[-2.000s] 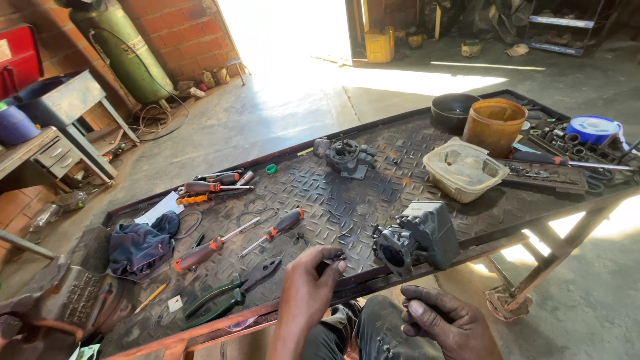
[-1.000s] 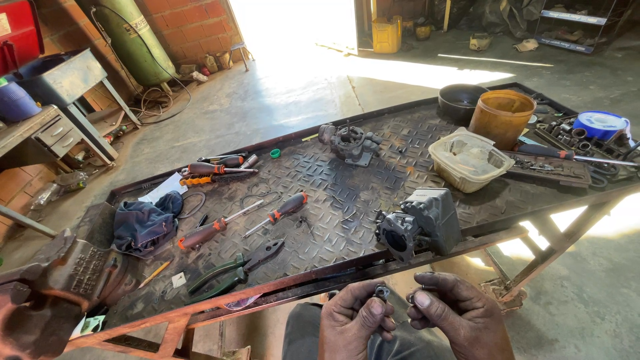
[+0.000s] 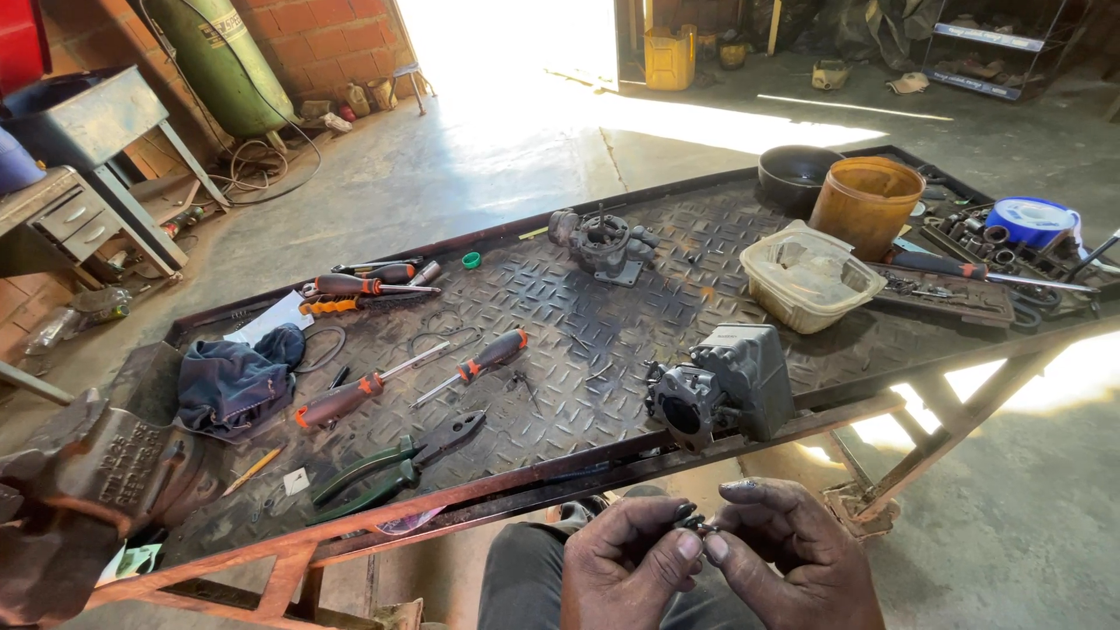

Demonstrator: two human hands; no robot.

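My left hand (image 3: pixel 626 560) pinches a small dark metal part (image 3: pixel 691 518) between thumb and forefinger, over my lap in front of the bench. The thumb of my right hand (image 3: pixel 787 556) meets the same part from the right, with its forefinger raised apart. Just beyond my hands, a carburetor body with a square grey housing (image 3: pixel 744 376) rests at the bench's near edge. Farther back on the diamond-plate top stands another carburetor body (image 3: pixel 608 245). To the left lie green-handled pliers (image 3: pixel 402 464) and two screwdrivers, one long (image 3: pixel 341 398) and one short (image 3: pixel 494 352).
A bench vise (image 3: pixel 87 472) and a dark blue cloth (image 3: pixel 236 376) are at the left end. On the right are a clear plastic tub (image 3: pixel 809 276), an amber container (image 3: pixel 866 206), a black bowl (image 3: pixel 796 175) and a tray of small parts (image 3: pixel 945 293). The metal bench rim (image 3: pixel 490 481) runs before my knees.
My hands were apart two seconds ago and came together over my lap. Since one second ago, the fingertips have met around the small part, and my right forefinger has lifted.
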